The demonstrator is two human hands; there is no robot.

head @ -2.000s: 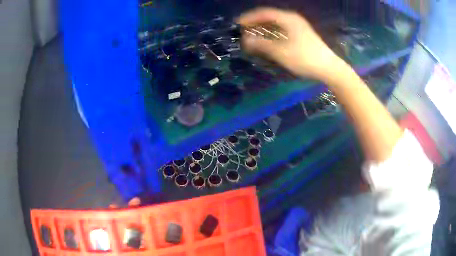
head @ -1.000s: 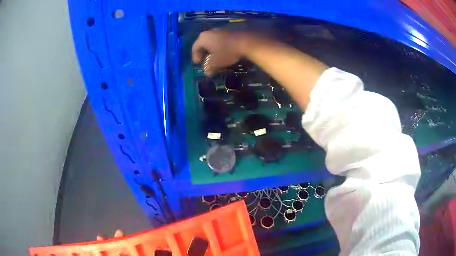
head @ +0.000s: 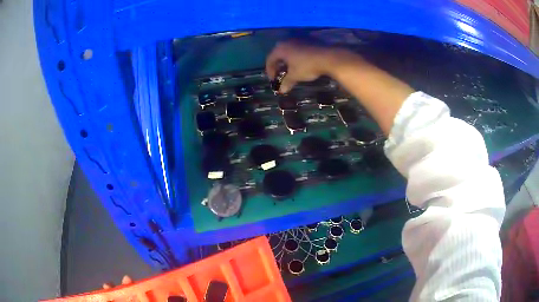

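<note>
My right hand (head: 295, 66) reaches over the green shelf (head: 236, 219) of the blue rack and holds a dark watch body (head: 279, 78) between thumb and fingers, above the back rows. Dark square watch bodies (head: 236, 110) and round dark discs (head: 278, 184) stand in rows on the shelf. My left hand (head: 117, 282) shows only as fingertips at the far edge of the orange-red tray (head: 255, 265); the rest is hidden. The tray is tilted and cut off by the bottom edge, with dark watch bodies (head: 216, 291) in some pockets.
The blue rack post (head: 100, 135) stands on the left and a blue beam (head: 283, 17) crosses above the shelf. A lower shelf holds small round dark ends (head: 296, 267) on pale wires. A grey disc (head: 224, 200) lies at the shelf's front left. Red material (head: 523, 253) shows at the right edge.
The view has shifted over the rack. My right hand was blurred and further left in the view one second ago; now a dark watch body shows clearly in it. The tray is lower in view than two seconds ago.
</note>
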